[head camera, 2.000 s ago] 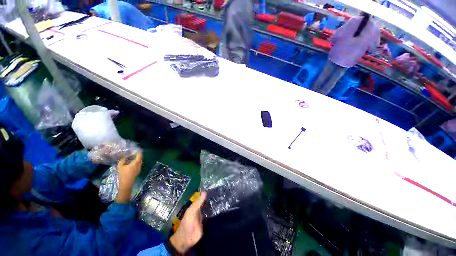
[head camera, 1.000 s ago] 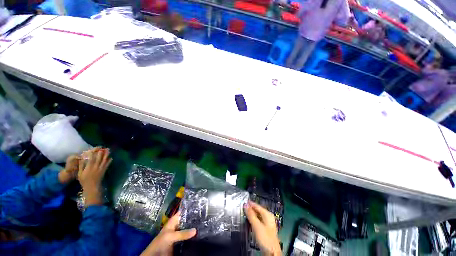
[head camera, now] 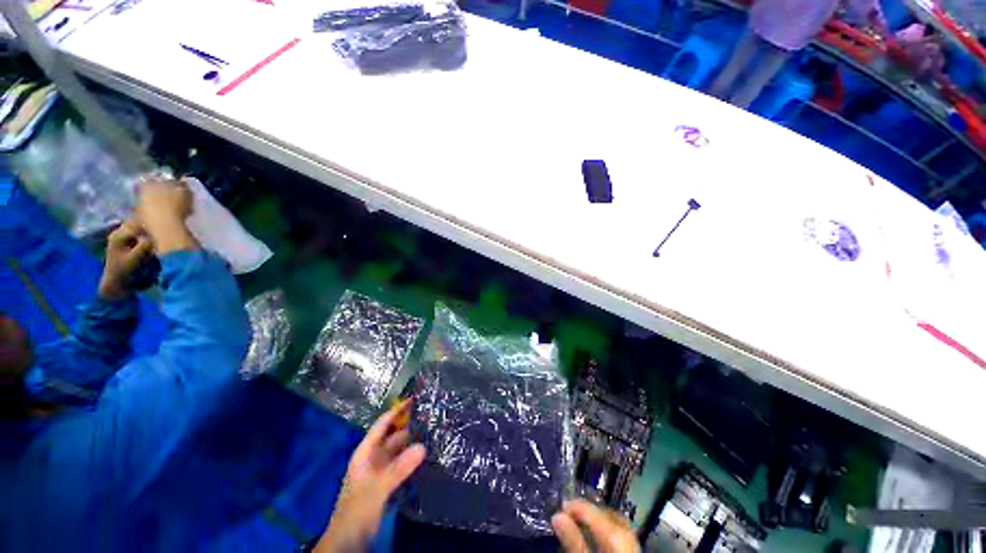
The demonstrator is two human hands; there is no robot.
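A flat black part in a clear, crinkled poly bag (head camera: 492, 432) is in front of me, below the white shelf. The bag's loose end points away from me. My left hand (head camera: 373, 475) grips its left edge. My right hand (head camera: 597, 527), partly cut off by the bottom edge, pinches its lower right corner. A bit of a yellow-orange tool (head camera: 402, 413) shows by my left fingertips; the rest is hidden.
Another bagged part (head camera: 359, 354) lies on the green bench to the left. Black housings (head camera: 611, 437) and a ribbed one (head camera: 703, 518) lie right. The white shelf (head camera: 487, 140) holds bagged parts, a black oblong (head camera: 597, 181) and a thin rod (head camera: 676, 229). A blue-sleeved person (head camera: 195, 335) works left.
The bagged part now lies flatter, with the bag drawn down over it. My right hand has come in and moved to its lower right corner. The neighbour's hands have moved up and away.
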